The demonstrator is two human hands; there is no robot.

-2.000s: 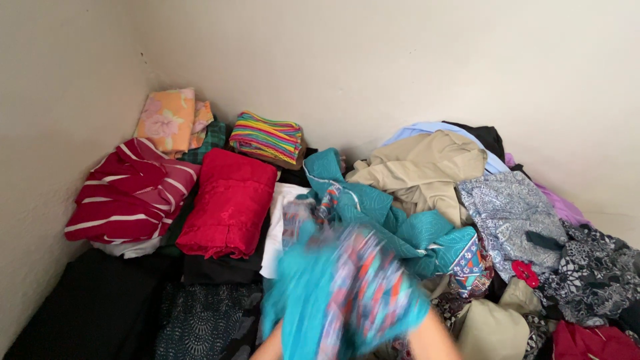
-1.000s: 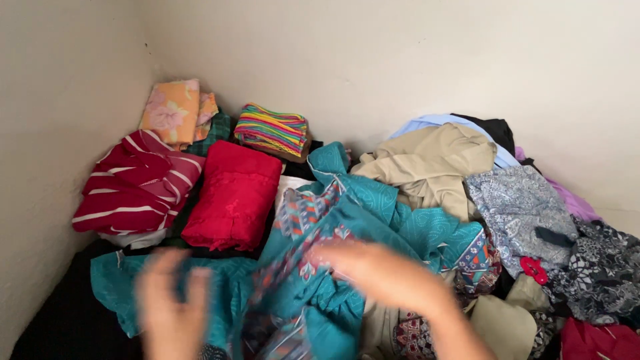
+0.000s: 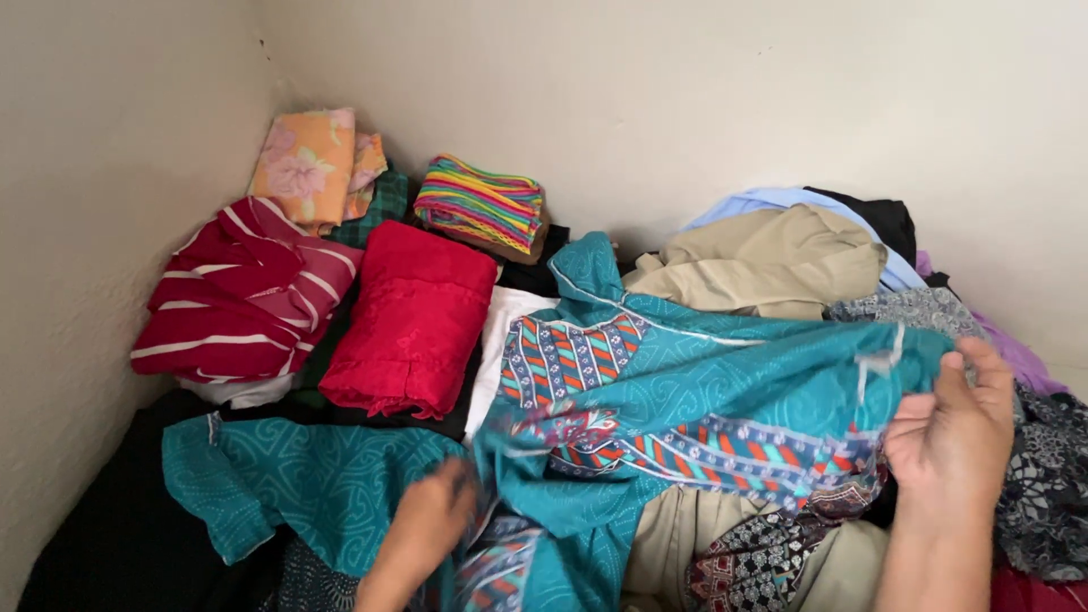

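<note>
A teal patterned garment [image 3: 722, 357] with orange, blue and white striped panels lies spread over the pile, partly blurred. At the right, my right hand [image 3: 956, 416] grips an edge of it between thumb and fingers and holds that part raised. My left hand [image 3: 438, 510], blurred, is on the garment's lower middle; whether its fingers pinch the cloth is unclear. To its left, a teal sleeve [image 3: 314, 476] stretches over black cloth. A folded red cloth [image 3: 412, 319] lies just above that sleeve.
A maroon garment with white stripes [image 3: 246, 297], a folded orange floral cloth [image 3: 297, 166] and a rainbow-striped cloth [image 3: 480, 204] sit at the back left. Beige cloth [image 3: 765, 259] is heaped at the back right, before a pale wall [image 3: 663, 102]. Dark patterned cloth [image 3: 1050, 484] lies at the far right.
My right hand has moved right and now holds out a part of the teal garment. My left hand has moved right, from over the teal sleeve to the garment's middle.
</note>
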